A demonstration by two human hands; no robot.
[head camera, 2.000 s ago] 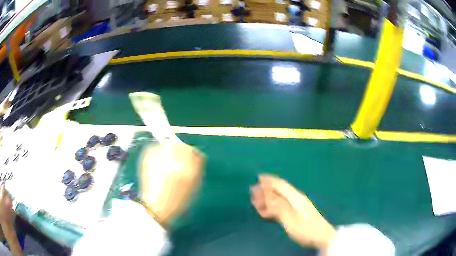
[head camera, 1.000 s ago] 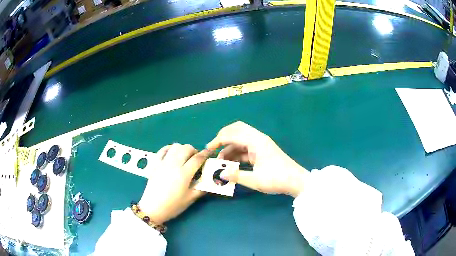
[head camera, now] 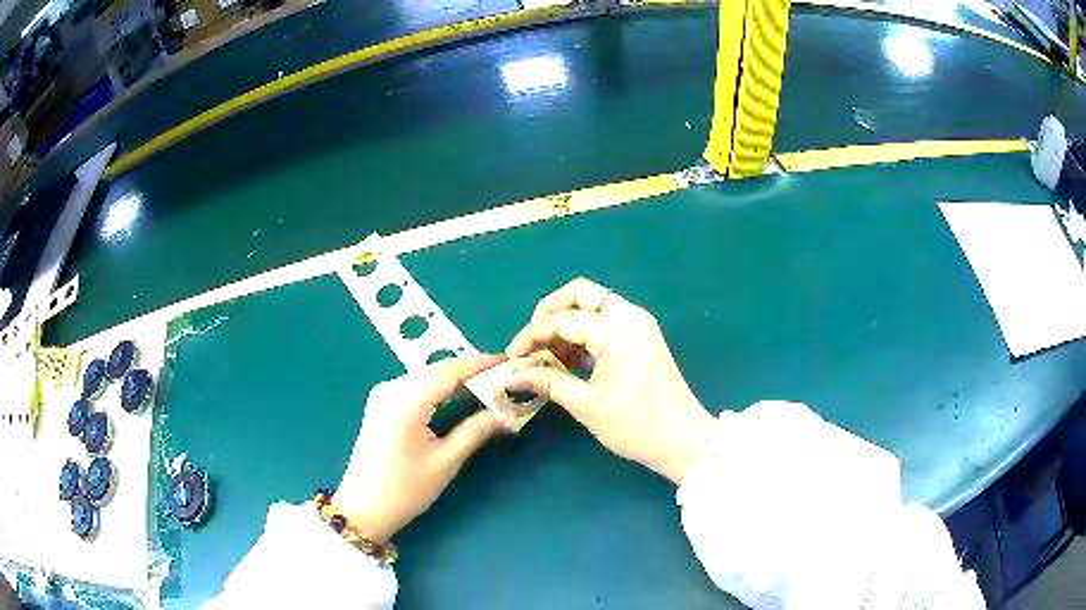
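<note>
A pale release liner strip (head camera: 400,305) with a row of round holes runs from the yellow-white tape line down to my hands. My left hand (head camera: 417,435) pinches the strip near its lower end between thumb and fingers. My right hand (head camera: 613,369) holds the end piece, with its thumb over the round hole there. Whether a ring is still on that end is hidden by the fingers. A single round black disc (head camera: 187,496) lies on the green mat at left, beside the white sheet.
Several black discs (head camera: 98,431) lie on the white sheet (head camera: 125,542) at left. A yellow-wrapped post (head camera: 750,95) stands at the back. White paper (head camera: 1012,280) lies at right, near a white object (head camera: 1049,153). More pale strips (head camera: 48,310) lie at the far left.
Both hands came together on the strip, which was waved in my left hand at first. Since then its free end has swung up and away, and my left hand has turned, thumb and fingers pinching.
</note>
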